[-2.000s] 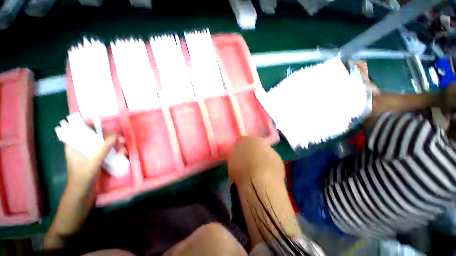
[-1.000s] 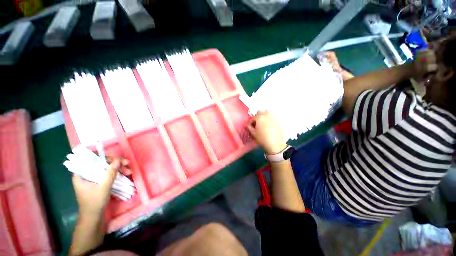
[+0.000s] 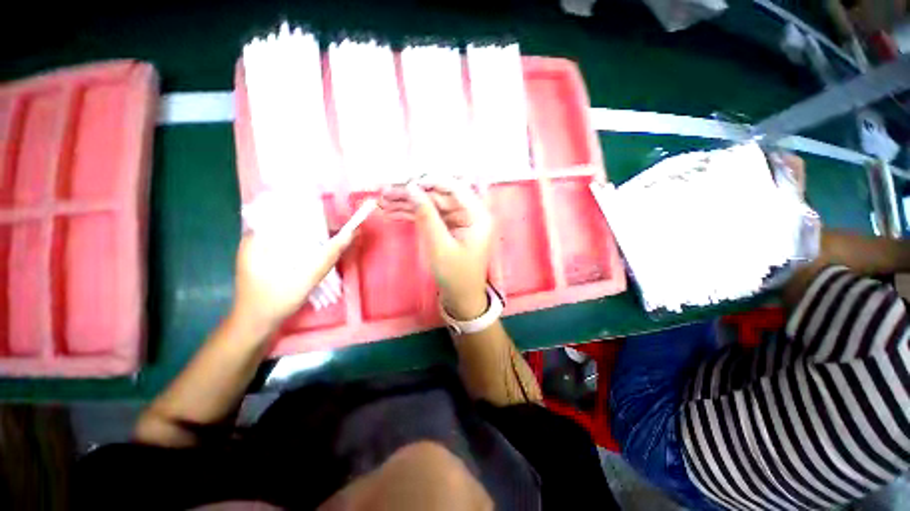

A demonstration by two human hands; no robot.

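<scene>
My left hand point(image 3: 279, 269) holds a bundle of overexposed white tubes point(image 3: 325, 289) over the left near pocket of the pink-red foam tray point(image 3: 454, 321). One white tube point(image 3: 357, 220) sticks out from the left hand towards the right hand. My right hand point(image 3: 454, 235), with a pale wristband, is at the tray's middle with its fingertips by that tube's end. Whether it pinches a small part is too blurred to tell. Four far pockets hold dense white tubes point(image 3: 436, 115); the fifth far pocket is empty.
A second foam tray point(image 3: 138, 215) lies at left. A clear bag of white tubes point(image 3: 703, 230) lies right of the tray. A person in a striped top point(image 3: 798, 399) is at right, a hand at the bag. The dark green bench point(image 3: 195, 289) has a white stripe.
My right hand has moved left from the tray's right near corner to the left hand. One tube now stands out from the bundle. The view has shifted, showing more of the second tray.
</scene>
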